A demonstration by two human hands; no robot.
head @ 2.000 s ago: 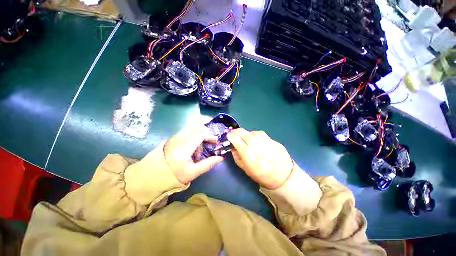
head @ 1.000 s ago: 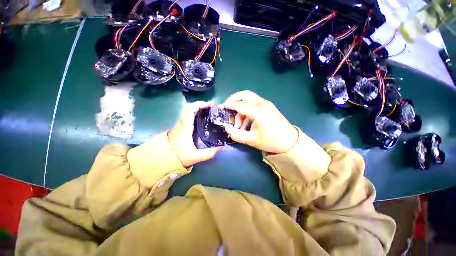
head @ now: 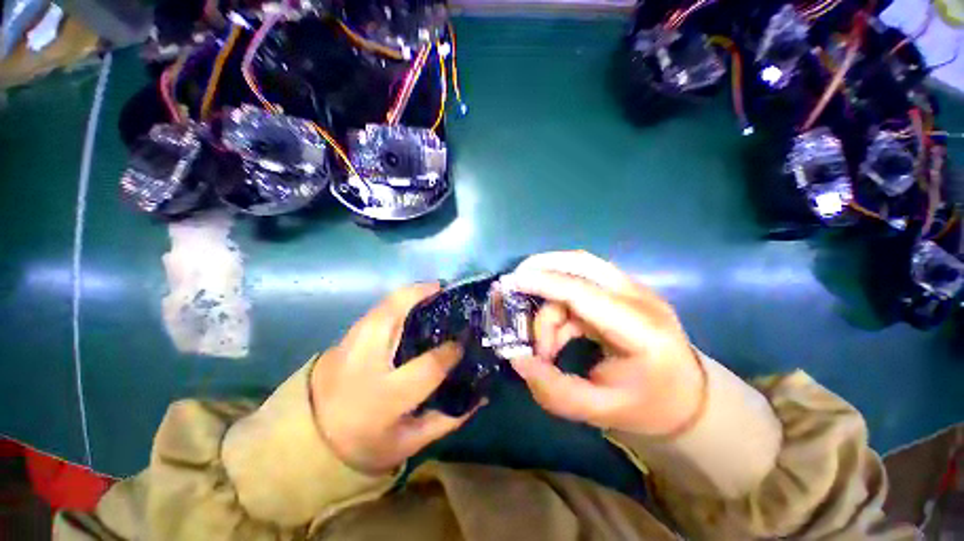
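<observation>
My left hand [head: 375,391] holds a black round camera housing [head: 436,330] low in front of me, fingers around its rim and one finger over its inside. My right hand [head: 618,349] pinches a small silvery circuit board [head: 508,321] at the housing's right edge, the board tilted up between thumb and fingers. A small dark round piece [head: 577,357] shows against my right palm; I cannot tell if it is part of the board. Whether any leads join board and housing is hidden.
Wired units [head: 273,159] with red, yellow and black leads stand at the back left. More wired units [head: 819,174] stand at the right. The green bench [head: 624,180] bears a worn whitish patch [head: 207,287] and a thin pale line [head: 82,254] at left. A red object [head: 69,484] is below left.
The view has moved closer to the bench. The silvery board, earlier over the housing, is now at its right edge in my right hand. A left finger has moved over the housing's inside.
</observation>
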